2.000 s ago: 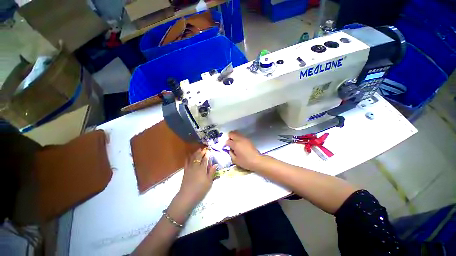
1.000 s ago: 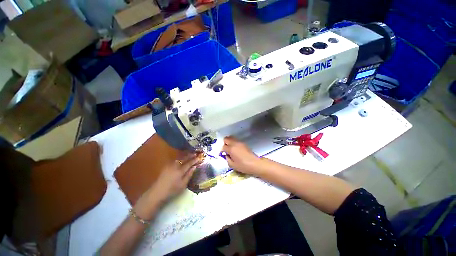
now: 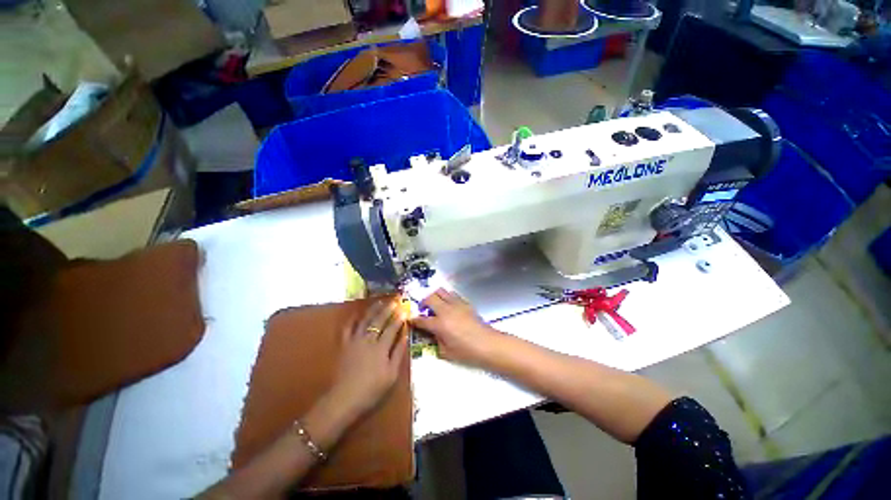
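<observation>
A tan-brown panel [image 3: 293, 381] lies flat on the white table, its upper right corner at the lit needle area under the sewing machine head. My left hand [image 3: 376, 342] lies flat on the panel, fingers pointing to the needle, a ring and bracelet on it. My right hand [image 3: 451, 324] is at the panel's right edge beside the needle; its fingertips are bent together in the glare, and whether they pinch the edge cannot be told. The cream-white sewing machine [image 3: 508, 210] stands over the table. The needle and presser foot are mostly lost in bright light.
A stack of brown panels [image 3: 132, 322] lies at the left table edge. Red-handled pliers [image 3: 601, 305] lie right of my right hand, below the arm. A blue bin [image 3: 366, 142] stands behind the machine head. A carton [image 3: 88, 161] stands at the left.
The panel has swung round from behind the needle and now lies toward me, under my left hand. My left hand has turned and moved onto it. My right hand stays near the needle. The view has shifted.
</observation>
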